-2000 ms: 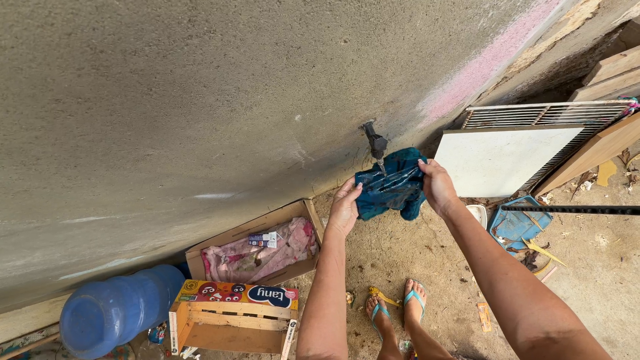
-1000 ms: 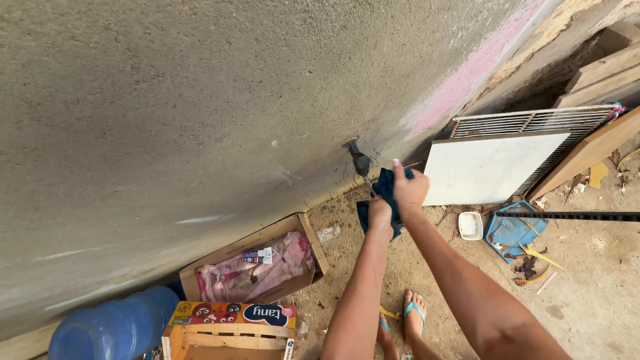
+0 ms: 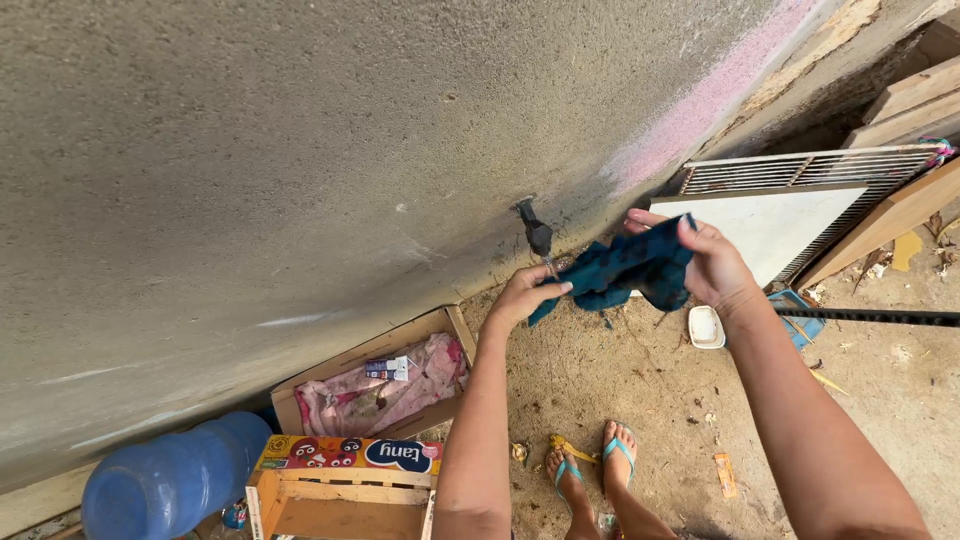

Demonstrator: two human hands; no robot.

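Note:
A wet dark blue cloth is stretched between my two hands. My left hand pinches its left end, right under a black tap on the wall. Water runs from the tap onto that end of the cloth. My right hand grips the cloth's other end between thumb and fingers, in front of a white board. The middle of the cloth sags in folds above the ground.
A box with a pink cloth and a tube, a wooden crate and a blue water jug stand at lower left. A white dish, blue dustpan, wire rack and planks are at right.
One second ago my hands were close together with the cloth bunched between them. Now they are apart, my right hand further to the right, and the cloth is spread out between them.

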